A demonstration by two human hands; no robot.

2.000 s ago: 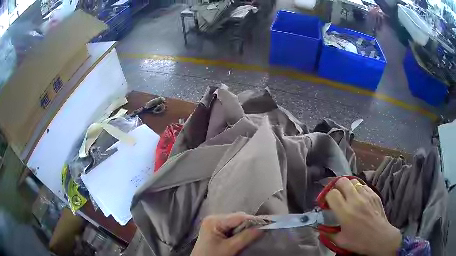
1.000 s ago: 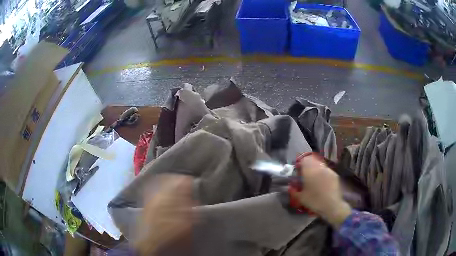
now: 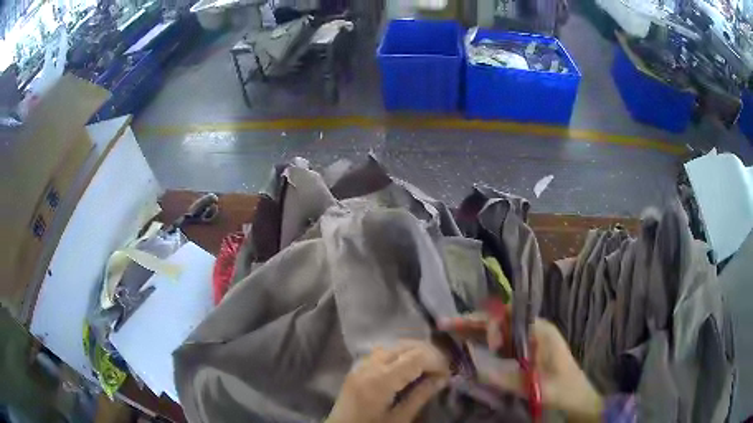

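Grey-brown garment pieces [image 3: 371,264] lie heaped on the brown table in front of me. My left hand [image 3: 392,382] is at the bottom centre, its fingers bent and closed on the cloth. My right hand [image 3: 549,372] is just to its right, blurred, holding the red-handled scissors [image 3: 532,380]. The blades cannot be made out. A small yellow-green strip [image 3: 499,277] shows among the folds above my right hand.
Upright grey-brown folds [image 3: 615,297] stand at the right. At the left are white paper [image 3: 169,314], cream strips [image 3: 124,268], a red bag [image 3: 227,268], a dark coiled object [image 3: 201,208] and a cardboard box [image 3: 49,165]. Blue bins [image 3: 421,70] stand beyond.
The cloth in front has been shifted and refolded. My left hand has moved right, close to my right hand. The scissors have turned and their blades no longer show clearly. The yellow-green strip now shows.
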